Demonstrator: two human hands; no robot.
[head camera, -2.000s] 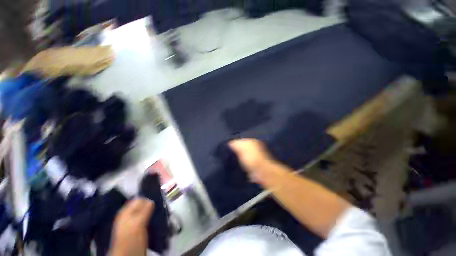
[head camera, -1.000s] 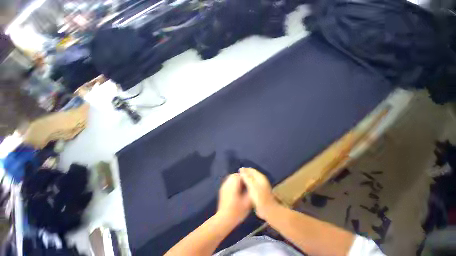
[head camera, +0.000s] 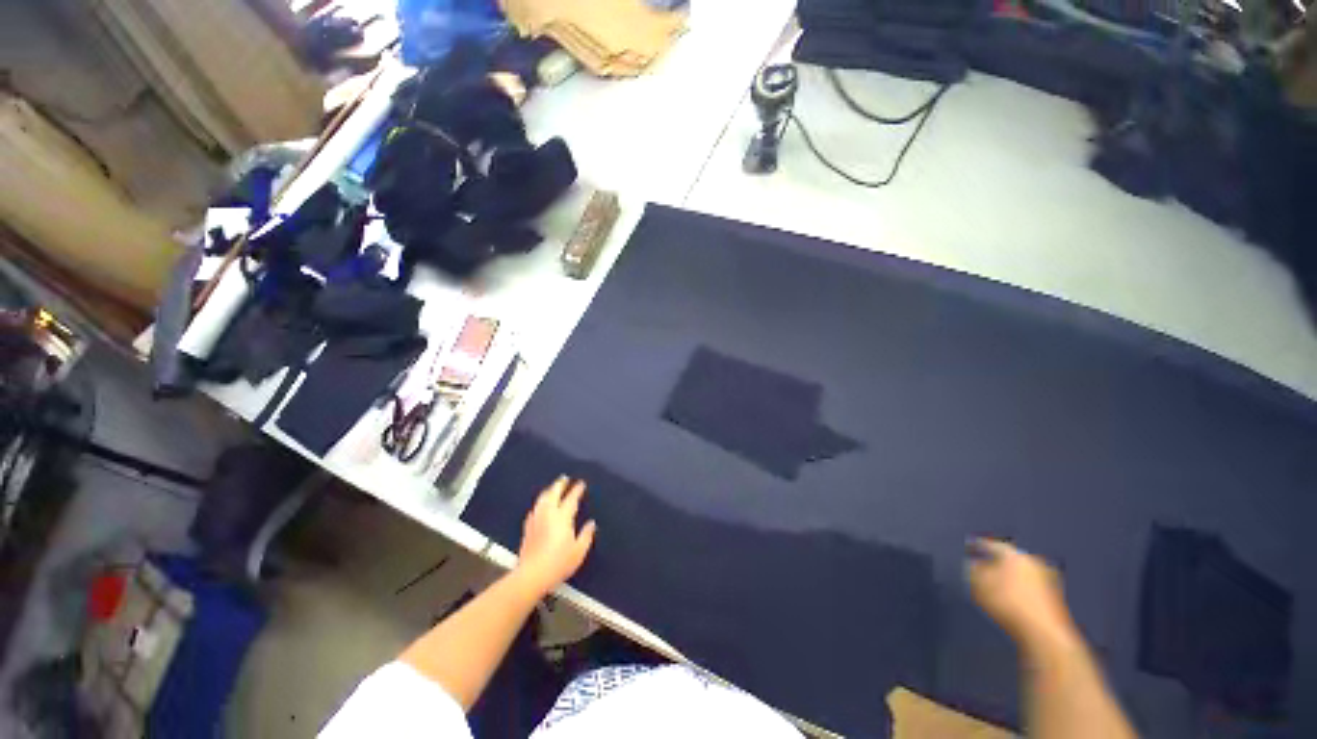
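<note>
A smooth dark navy fabric sheet (head camera: 997, 390) covers the near part of the table. A long darker cut panel (head camera: 722, 578) lies along its near edge. A small dark piece with a pointed corner (head camera: 751, 409) lies beyond the panel, and another cut piece (head camera: 1213, 614) lies at the right. My left hand (head camera: 556, 534) rests on the left end of the long panel, fingers spread. My right hand (head camera: 1015, 589) is blurred, over the sheet to the right of the long panel. A small dark spot shows at its fingertips; whether it holds something is unclear.
Black-handled shears (head camera: 405, 429), a pink-faced box (head camera: 470, 351) and a grey bar (head camera: 477, 423) lie left of the sheet. A speckled block (head camera: 591, 234) sits near its corner. Black scraps (head camera: 462, 173) pile behind. A small corded tool (head camera: 770, 116) stands beyond the sheet.
The view has swung left and down. My hands, together over the sheet a second ago, are now far apart. The long panel now lies spread along the near edge.
</note>
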